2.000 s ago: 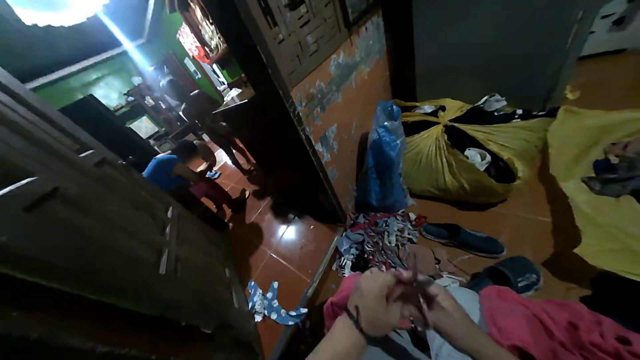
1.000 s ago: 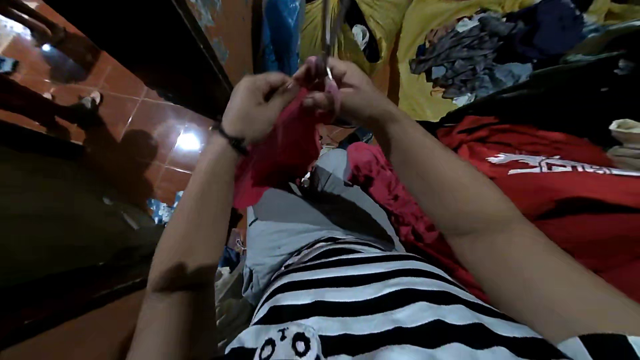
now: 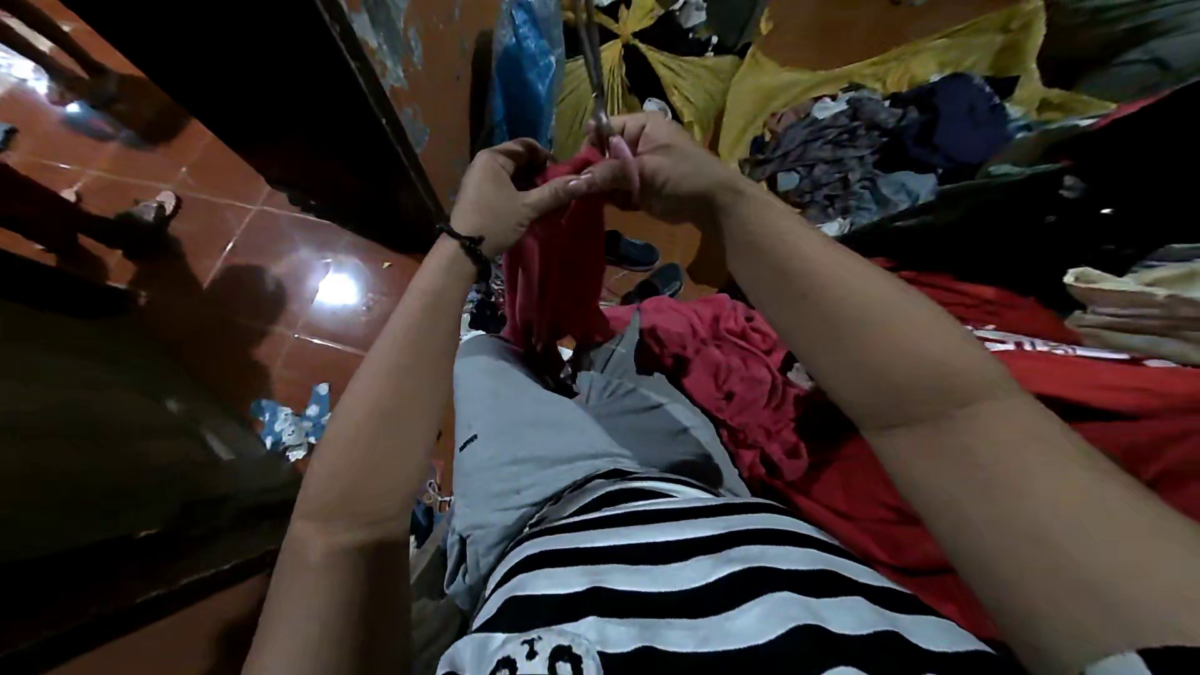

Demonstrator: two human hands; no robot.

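Observation:
A piece of red cloth hangs between my hands over my lap. My left hand pinches its top edge from the left. On the right, my right hand has the pink-handled scissors and also touches the cloth's upper edge; the blades point up and away from me. More red fabric lies crumpled on my right thigh, beside a larger bright red cloth with white print.
A blue plastic bag stands by the peeling wall, next to a yellow cloth bundle. Grey and dark clothes lie on yellow cloth. Slippers and a blue dotted cloth are on the tiles. Another person's legs show at left.
The view has tilted down since two seconds ago. Compared with one second ago, the red cloth hangs straighter below my hands, and both hands still hold near its top.

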